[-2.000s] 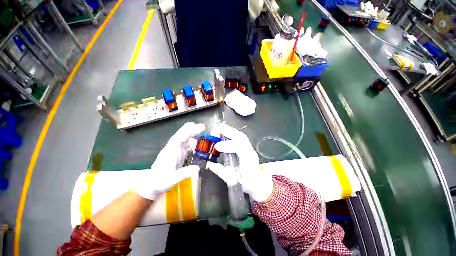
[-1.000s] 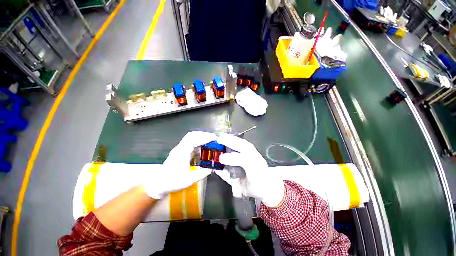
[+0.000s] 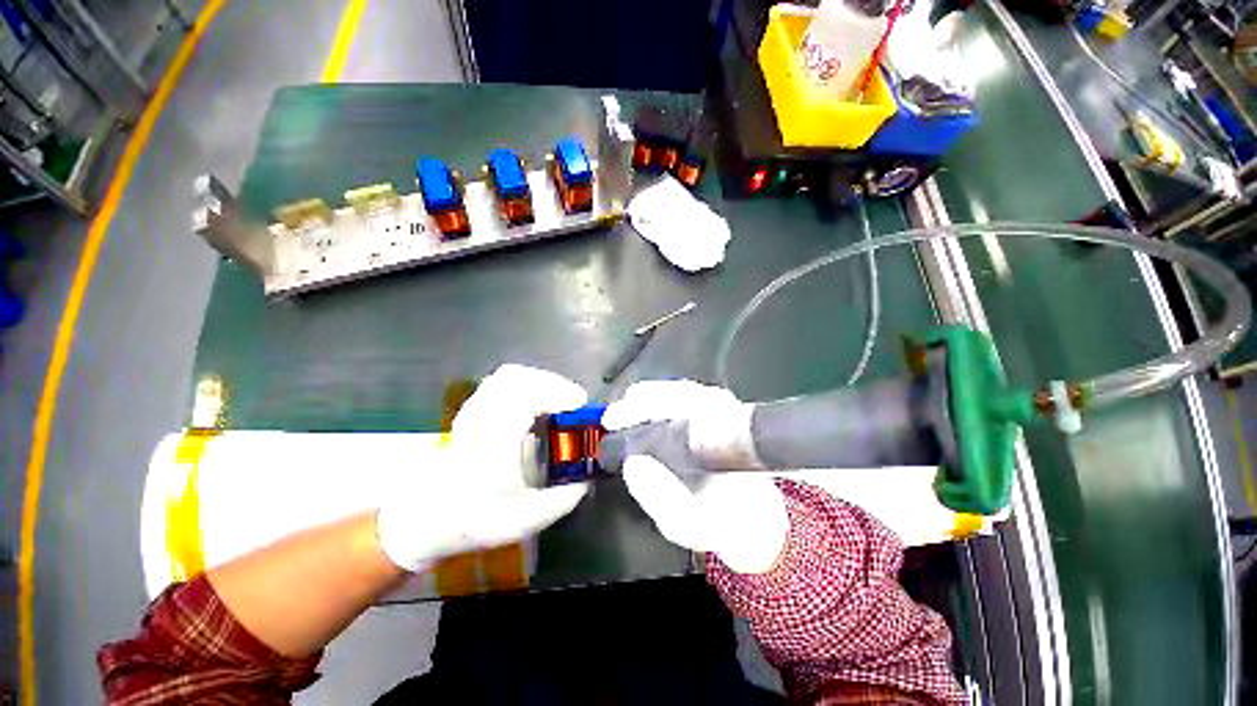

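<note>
My gloved left hand point(image 3: 489, 455) holds a coil point(image 3: 575, 444) with orange-copper windings and a blue top, above the mat at the front middle. My gloved right hand point(image 3: 710, 476) is closed around the grey glue syringe point(image 3: 848, 425), which lies nearly level, its front end at the coil's right side. Whether the tip touches the coil is hidden by my fingers. The green adapter cap point(image 3: 979, 418) is at the syringe's right end, with the clear air hose point(image 3: 1172, 248) looping from it. The silvery fixture point(image 3: 414, 248) holds three blue-topped coils point(image 3: 509, 186) in its right part.
A thin hand tool point(image 3: 648, 342) and a crumpled white cloth point(image 3: 680, 224) lie on the mat point(image 3: 345, 366). Dark coils point(image 3: 665, 156), a black controller point(image 3: 800, 177), and yellow point(image 3: 827, 115) and blue point(image 3: 937, 134) bins stand behind. Padded armrests point(image 3: 317, 483) lie in front; a conveyor point(image 3: 1103, 538) runs at right.
The syringe has swung from pointing down toward my body to lying level, its green cap now at the right. The view has shifted, so the bench items appear higher in the picture.
</note>
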